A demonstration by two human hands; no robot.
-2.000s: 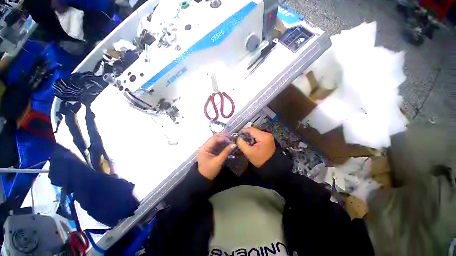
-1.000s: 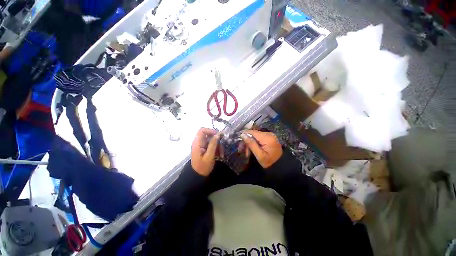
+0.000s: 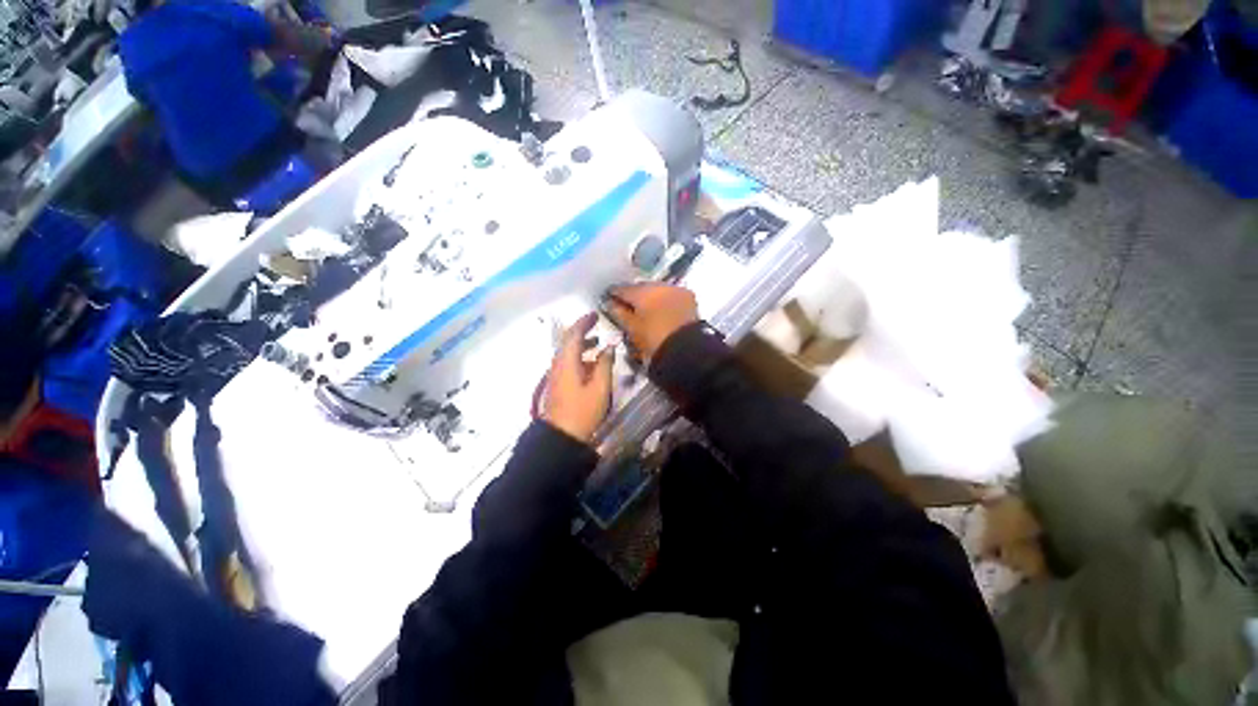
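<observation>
My left hand [image 3: 577, 389] is over the white table [image 3: 331, 510] near its front edge, its thumb and forefinger raised. My right hand [image 3: 655, 320] is just beyond it, beside the arm of the white JACK sewing machine [image 3: 552, 276], fingertips bent together. A tiny dark item shows at the right fingertips, too small to name. Whether the left hand holds anything is not clear. A bit of the red scissors handle [image 3: 540, 400] shows beside the left hand; the rest is hidden. The presser foot area [image 3: 442, 425] has no hand at it.
A dark navy stack [image 3: 193, 614] and narrow dark strips [image 3: 221, 497] lie at left. A striped bundle [image 3: 180, 348] is at the back left. White sheets [image 3: 952, 331] are heaped at right over a cardboard box. A person's olive-clad part [image 3: 1131, 538] is at lower right. Blue bins [image 3: 862, 31] stand behind.
The view has shifted to show more floor behind. Both hands have moved from in front of the table edge to over the table, covering most of the scissors.
</observation>
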